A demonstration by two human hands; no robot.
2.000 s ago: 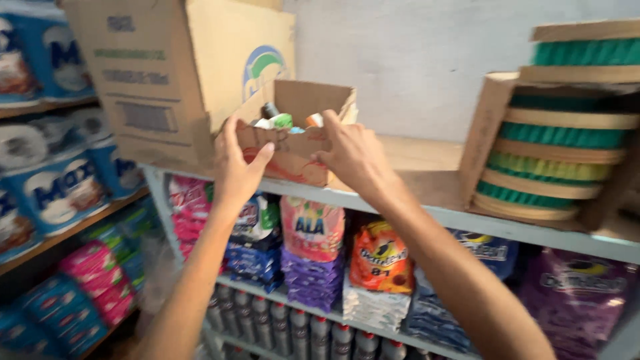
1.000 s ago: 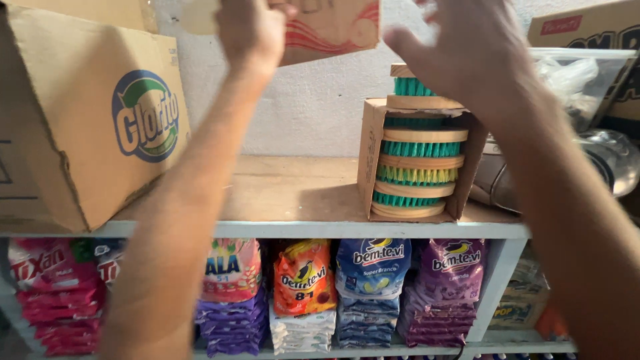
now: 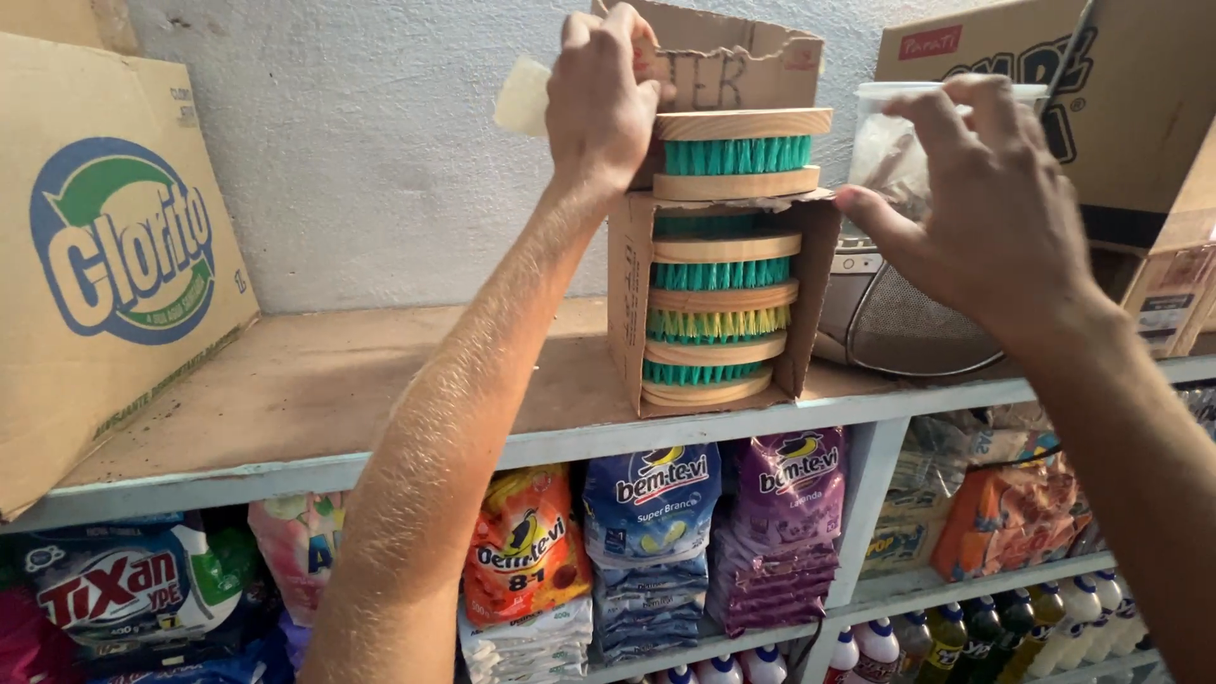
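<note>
My left hand [image 3: 608, 100] grips the left edge of a small open cardboard box [image 3: 741, 71] behind the top of the brush stack. In front of that box, a wooden scrub brush with green bristles [image 3: 739, 154] lies on an upright cardboard carton [image 3: 627, 304]. Several more wooden brushes, with green or yellow bristles [image 3: 722, 323], are stacked inside the carton. My right hand [image 3: 988, 199] is raised with its fingers apart, right of the brushes, in front of a clear plastic tub [image 3: 879, 142]. The contents of the small box are hidden.
A large Clorito cardboard box [image 3: 123, 218] stands at the left of the shelf [image 3: 380, 380]. A large cardboard box [image 3: 1130, 114] and a grey mesh-sided object [image 3: 912, 318] are at the right. Below are detergent bags [image 3: 651, 503] and bottles [image 3: 950, 636].
The small box was lifted off the shelf beside the large box and carried right, to behind the brush stack. My right hand has let go of it. The view has shifted right.
</note>
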